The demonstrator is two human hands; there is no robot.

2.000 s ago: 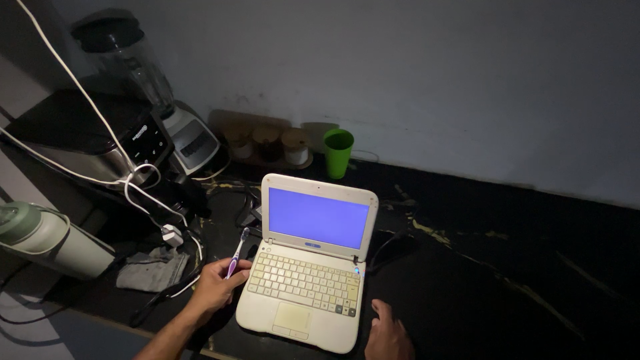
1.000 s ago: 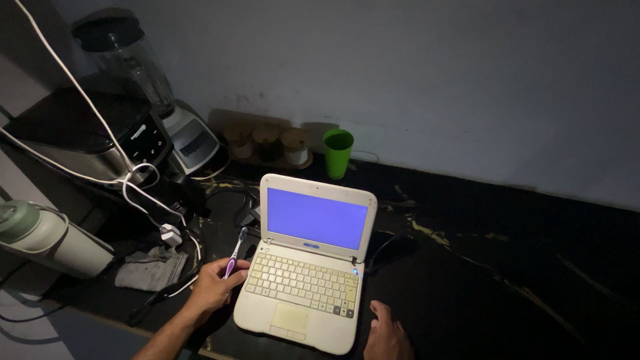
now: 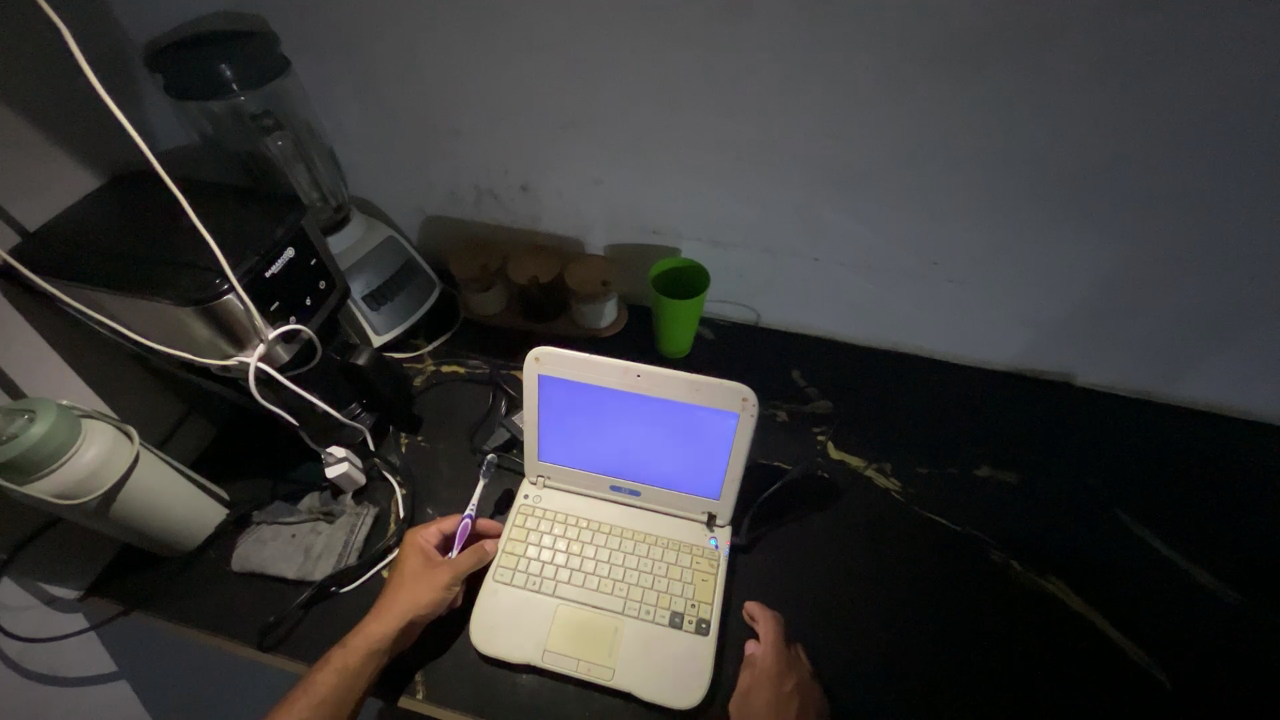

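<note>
A small white laptop (image 3: pixel 610 530) stands unfolded on the black countertop, its screen glowing plain blue-violet. At its left edge is my left hand (image 3: pixel 435 570), which holds a purple and white toothbrush (image 3: pixel 468 520) with the bristle head pointing up and away. The fingertips of that hand are against or very near the laptop's side. My right hand (image 3: pixel 775 665) rests on the counter just right of the laptop's front corner, fingers loosely curled, with nothing seen in it. Its lower part is cut off by the frame edge.
Behind the laptop stand a green plastic cup (image 3: pixel 679 310) and lidded jars on a tray (image 3: pixel 615 322). Leftward are a blender (image 3: pixel 385 285), a black and steel appliance (image 3: pixel 170 300), a bottle (image 3: pixel 120 485), a grey cloth (image 3: pixel 305 540) and a white plug (image 3: pixel 343 468) among tangled cables.
</note>
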